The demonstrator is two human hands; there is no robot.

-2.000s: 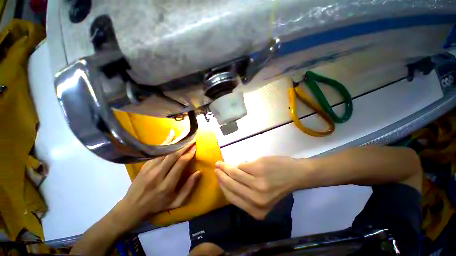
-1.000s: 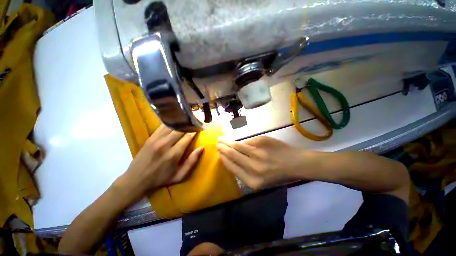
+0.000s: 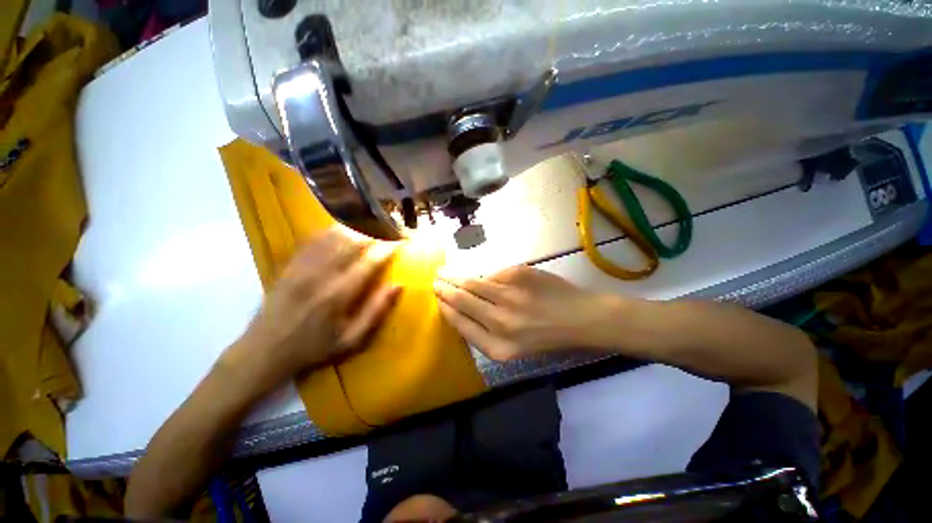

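Observation:
A mustard sleeve panel (image 3: 409,352) lies on the machine table, running from behind the chrome loop toward the table's front edge. Its part at the needle is washed out by the lamp. My left hand (image 3: 332,296) lies flat on the cloth, slightly blurred, fingers spread toward the needle. My right hand (image 3: 521,312) has its fingertips together at the cloth's right edge, near the needle; whether they pinch it is hard to tell. The white sewing machine head (image 3: 409,51) with "JACK" lettering stands above. Its chrome loop (image 3: 319,143) partly hides the cloth and sewing point.
Snips with yellow and green handles (image 3: 652,209) lie right of the needle. Mustard cut pieces (image 3: 36,235) lie at the far left. More mustard cloth (image 3: 864,317) shows at the right below the table. The table's front edge (image 3: 756,291) carries a ruler tape.
The view has shifted, and the machine head now sits further right than at first. The cloth shows more of its length behind the chrome loop. Both hands remain at the cloth.

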